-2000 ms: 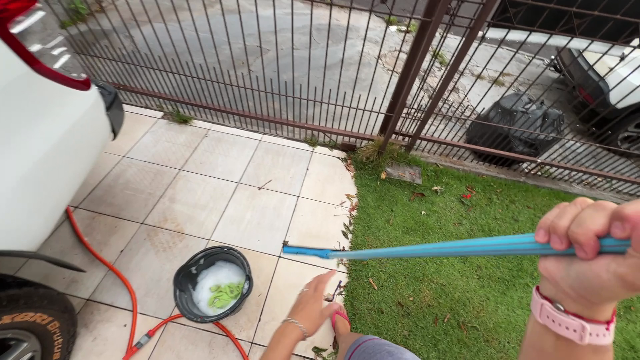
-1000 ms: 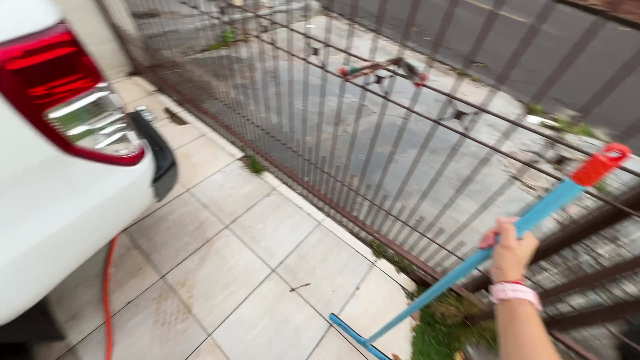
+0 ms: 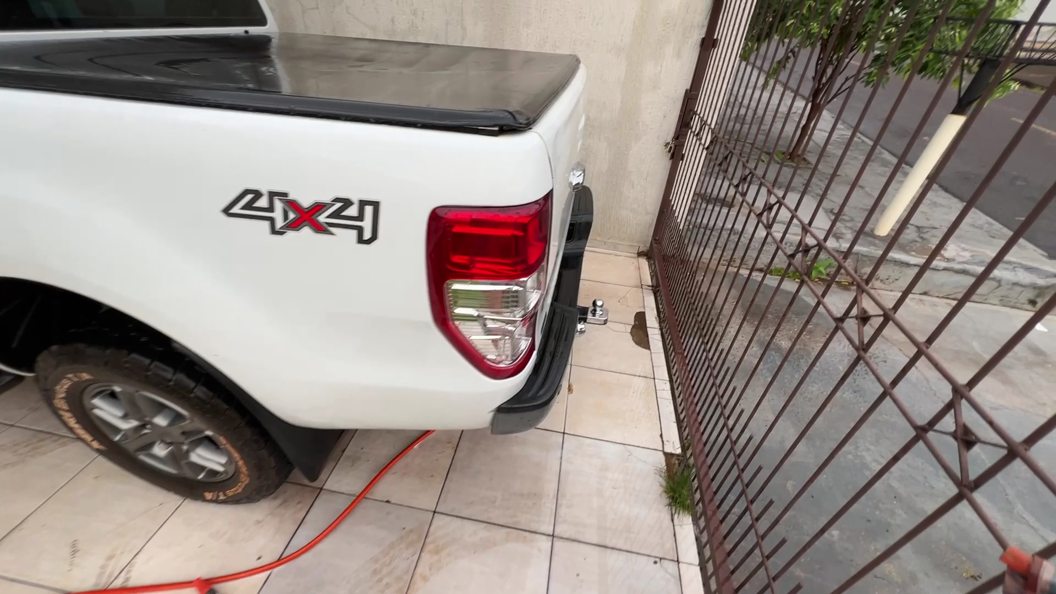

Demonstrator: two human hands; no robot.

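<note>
Neither my left hand nor my right hand can be made out in the head view. At the bottom right corner, the red end cap of a pole (image 3: pixel 1018 561) shows in front of the gate bars, and the rest of the pole is hidden or out of frame. A white pickup truck (image 3: pixel 330 330) fills the left side, with a red and clear tail light (image 3: pixel 487 280), a black rear bumper (image 3: pixel 549 363) and a black bed cover (image 3: pixel 371 70). An orange-red hose (image 3: pixel 351 507) runs over the tiles from under the truck.
A brown metal bar gate (image 3: pixel 862 313) stretches along the right side. Behind the truck stands a beige wall (image 3: pixel 619 124). A tow ball (image 3: pixel 597 309) sticks out from the bumper over the floor tiles (image 3: pixel 503 487). A grass tuft (image 3: pixel 678 488) grows at the gate's foot.
The view has swung left to the truck. The right hand, seen earlier holding a blue pole with a red end, has left the view. The bucket and left hand from the oldest frame are out of sight.
</note>
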